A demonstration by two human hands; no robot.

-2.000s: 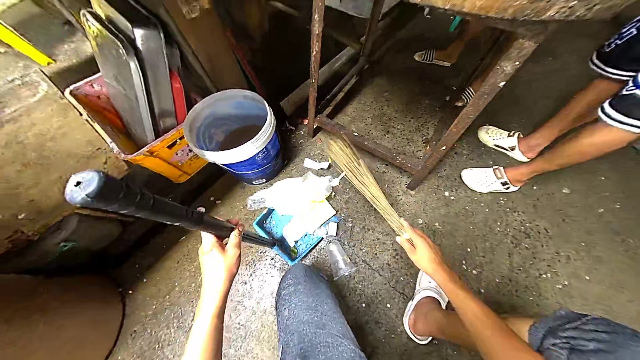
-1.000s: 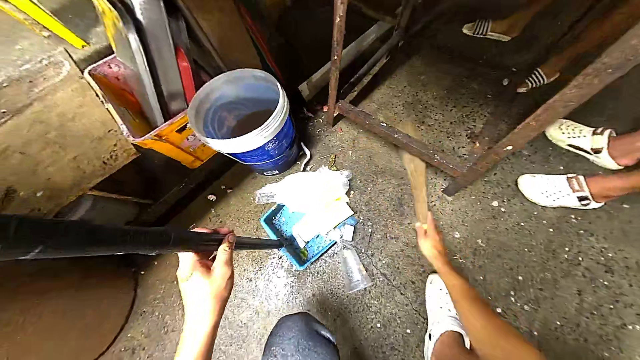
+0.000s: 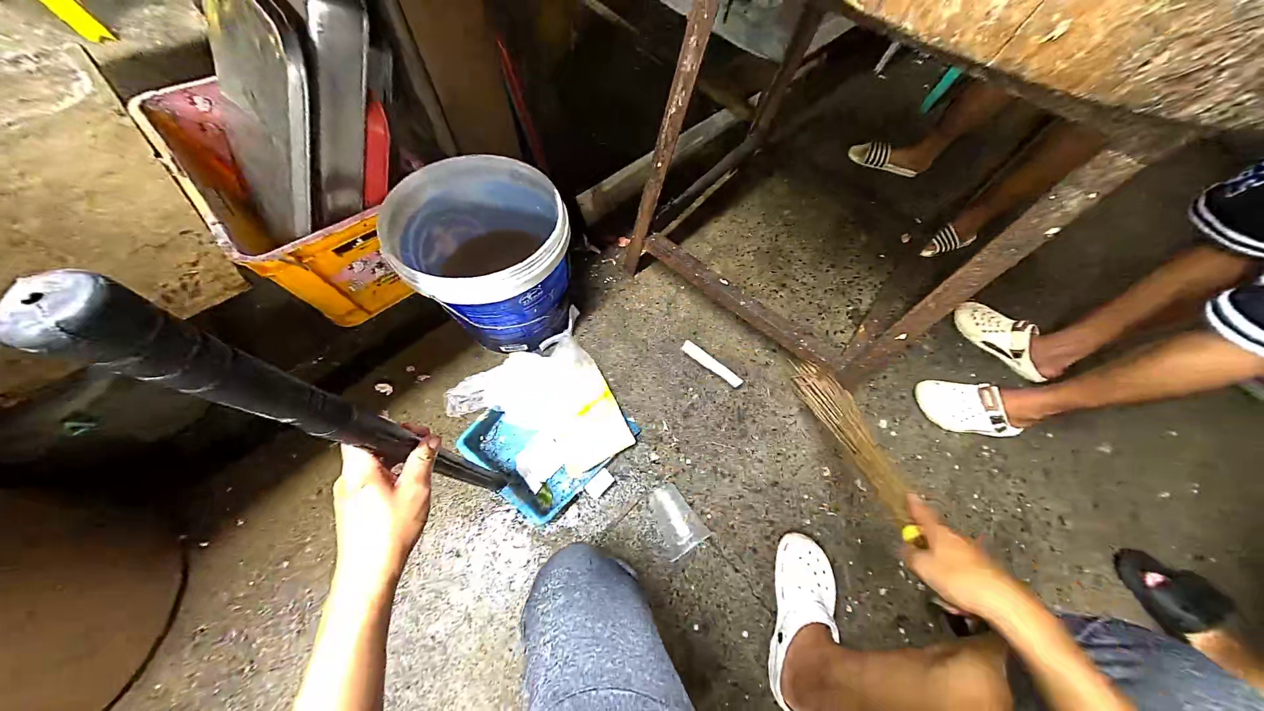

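My left hand [image 3: 385, 494] grips the black handle [image 3: 227, 380] of a blue dustpan [image 3: 494, 449] that lies on the concrete floor. Crumpled white plastic and paper [image 3: 568, 405] fill much of the pan and hang over its edge. My right hand [image 3: 953, 561] is closed around a stick broom [image 3: 849, 434], its bristle ends on the floor by the foot of a rusty metal frame. A clear plastic cup [image 3: 678, 523] lies on its side near the pan. A white stick-like scrap [image 3: 712, 363] is on the floor between pan and broom.
A blue and white bucket [image 3: 513, 296] with dark contents stands behind the pan, beside a yellow crate [image 3: 341, 262] holding metal trays. The rusty table frame [image 3: 741, 301] rises ahead. Another person's feet in white clogs [image 3: 963, 407] are at the right; more feet show beyond the frame.
The broom has moved from beside the dustpan out to the right, to the frame's corner. The white scrap now lies apart from the pan. My left hand still holds the handle.
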